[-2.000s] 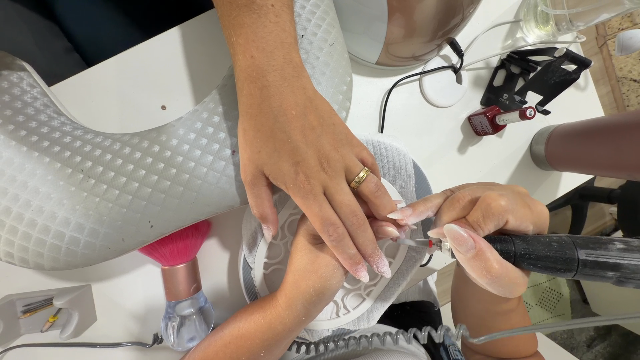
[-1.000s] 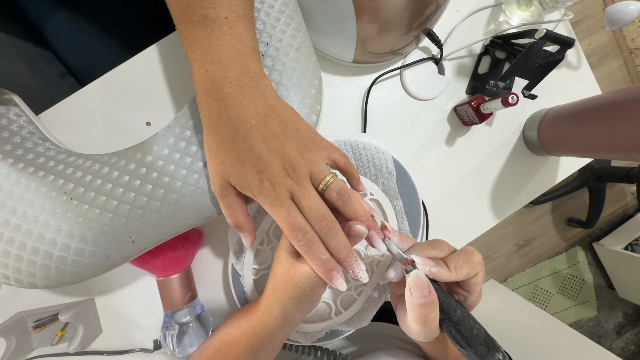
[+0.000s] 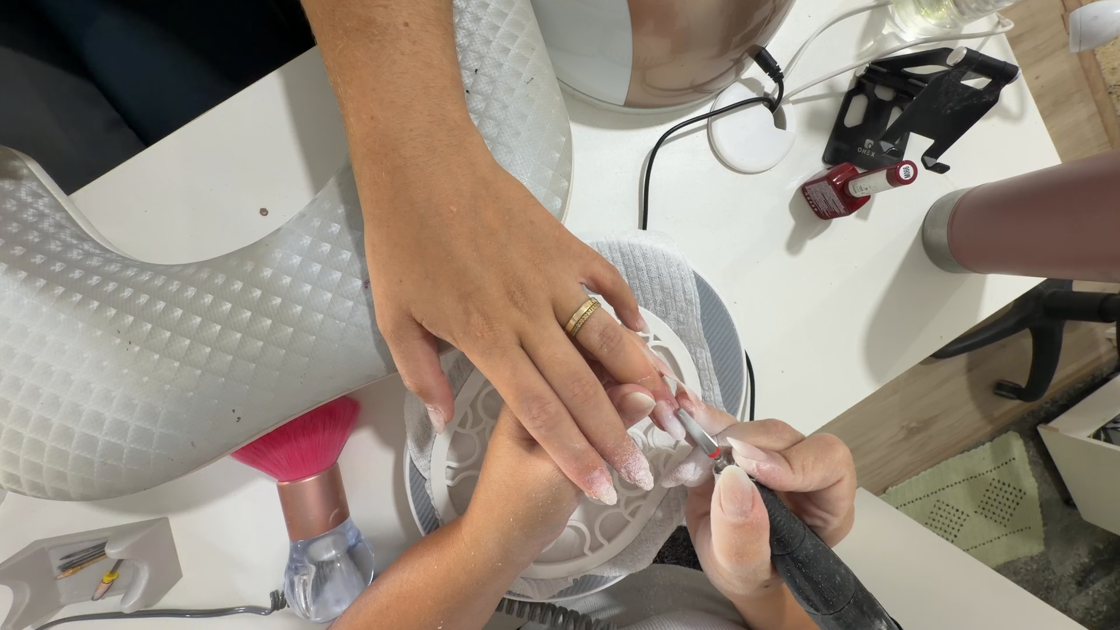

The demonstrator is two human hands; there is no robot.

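My right hand (image 3: 774, 499) grips a black nail drill handpiece (image 3: 814, 560) like a pen. Its red-banded metal bit (image 3: 697, 433) is at a fingertip of another person's hand (image 3: 490, 254), which lies palm down with a gold ring (image 3: 582, 316) on one finger. From below, my left hand (image 3: 529, 472) holds that finger near its tip; part of my left hand is hidden under the person's fingers. Whitish dust covers several long nails. Beneath the hands is a round dust collector with a white patterned grille (image 3: 455, 472) and a grey ribbed cloth (image 3: 652, 262).
A quilted silver armrest (image 3: 201, 350) spans the left side. Near it are a pink dust brush (image 3: 315, 490) and a bit holder (image 3: 149, 560). On the white table (image 3: 787, 306) stand a nail lamp (image 3: 682, 52), red polish bottle (image 3: 836, 191), black folding stand (image 3: 919, 105), and pink tumbler (image 3: 1032, 219).
My right hand has turned the handpiece from nearly level to a slant toward the lower right. The bit is now at the other person's ringed finger. The view has shifted somewhat.
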